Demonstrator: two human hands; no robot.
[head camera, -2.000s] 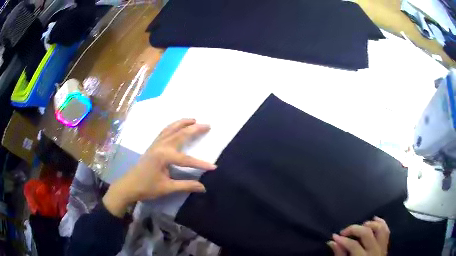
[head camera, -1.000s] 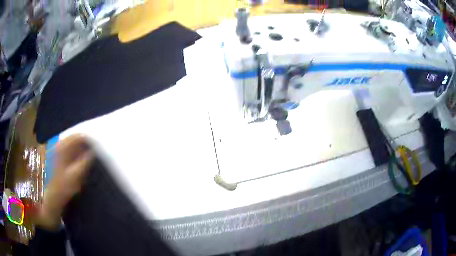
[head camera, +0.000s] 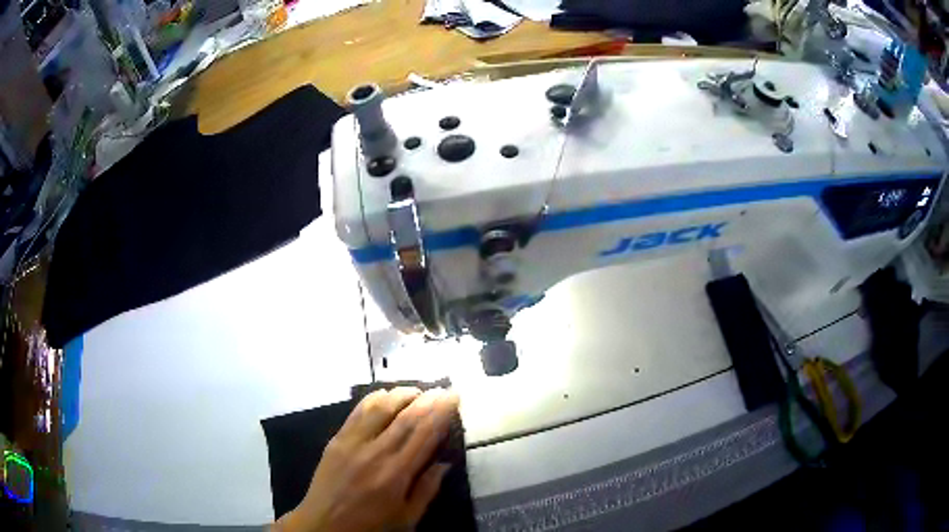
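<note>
A black cut panel (head camera: 301, 449) lies on the white table just left of and in front of the sewing machine's needle area, its far edge near the bed plate. My left hand (head camera: 383, 452) is on the panel with bent fingers gripping it near its far right corner; the fingertips' undersides are hidden. The panel's near part is cut off by the bottom edge. My right hand is out of the picture. The presser foot and needle are hard to make out under the white sewing machine (head camera: 645, 213).
A stack of black panels (head camera: 187, 213) lies at the far left. A dark knob-like guide (head camera: 499, 357) is beside the foot. A black strip (head camera: 745, 341) and scissors with green and yellow handles (head camera: 830, 399) lie right. A ruler tape (head camera: 635, 477) runs along the front edge.
The view has swung right to the machine. My left hand has carried the panel rightward from the table's left side to the needle area. My right hand has left the picture.
</note>
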